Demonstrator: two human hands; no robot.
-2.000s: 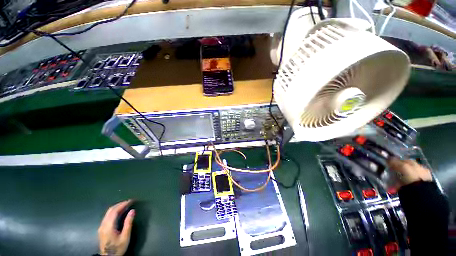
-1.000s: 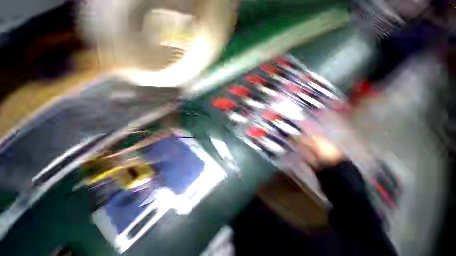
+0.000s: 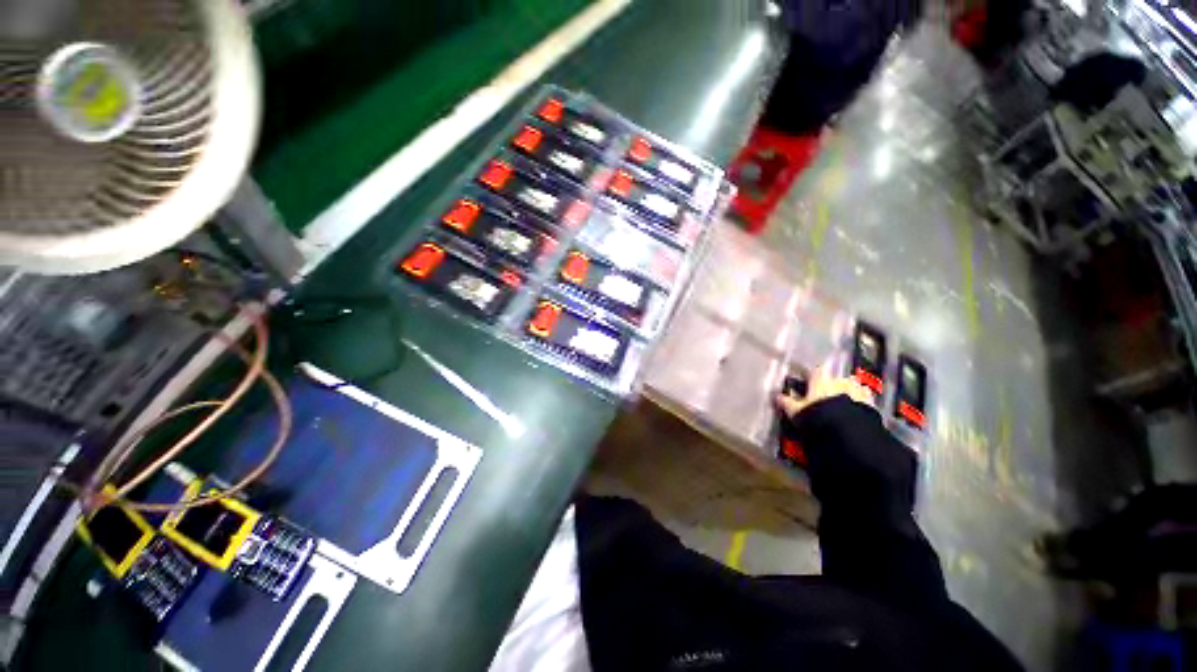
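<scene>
My right hand [image 3: 830, 390] is at the right in a dark sleeve, over a clear tray [image 3: 715, 344] that lies on a cardboard box beside the bench. Its fingertips are at a dark phone in that tray; whether they grip it is not clear. Two black phones with red-orange patches, one of them here [image 3: 911, 391], lie in pockets just right of the hand. Several pockets on the left of this tray hold no dark phone. A full blister tray [image 3: 512, 206] of black-backed phones lies on the green bench. My left hand is out of view.
Tweezers [image 3: 466, 387] lie on the bench mat. Blue plates [image 3: 348, 460] and two yellow-framed phones [image 3: 210, 525] lie at lower left, with orange cables [image 3: 278, 407]. A cream fan [image 3: 118, 131] stands upper left. A red object [image 3: 777, 171] is beyond the trays.
The view has swung right and down, away from the tester. My right hand has moved from the bench trays to the tray on the box. My left hand has left the view.
</scene>
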